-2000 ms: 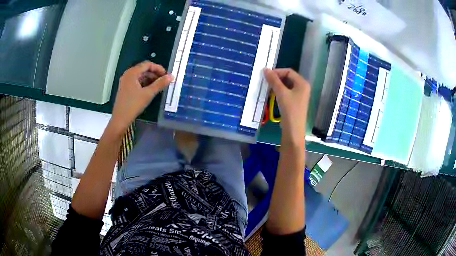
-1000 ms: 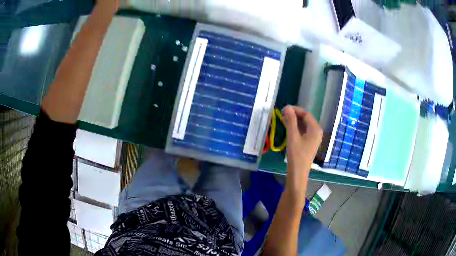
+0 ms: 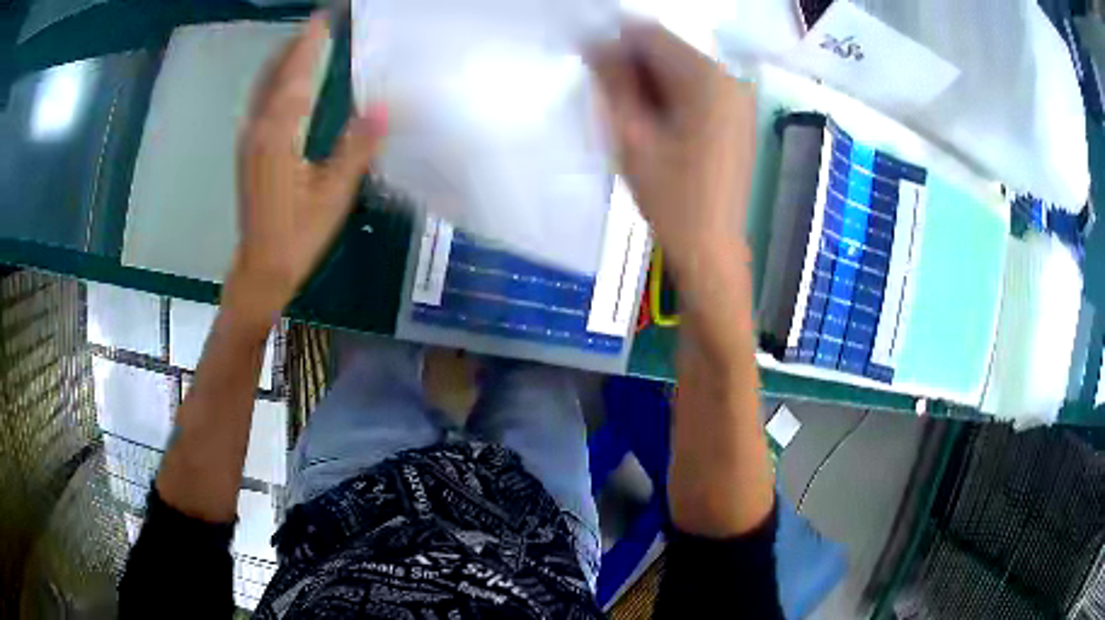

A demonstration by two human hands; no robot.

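A white sheet (image 3: pixel 485 109), blurred, hangs over the upper part of the blue solar cell matrix (image 3: pixel 515 291). The matrix lies face up on panel glass whose grey rim (image 3: pixel 509 345) shows at the near side. My right hand (image 3: pixel 685 139), blurred, pinches the sheet at its right side. My left hand (image 3: pixel 297 164) is at the sheet's left edge with fingers apart, its thumb tip close to or touching the edge. Whether the sheet is film or backsheet is unclear. Its far edge is out of the picture.
A pale block (image 3: pixel 200 158) lies left on the green bench. At right, spare cell matrices (image 3: pixel 848 260) curl over mint-green sheets (image 3: pixel 963 291). Red and yellow scissors (image 3: pixel 660 297) lie beside the panel. A handwritten slip (image 3: pixel 879 55) lies far right. White-faced panels (image 3: pixel 133 400) stand in the rack below left.
A white sheet now covers the upper cell matrix. My left hand has come back from the far left to the sheet's edge. My right hand has moved up from the scissors onto the sheet.
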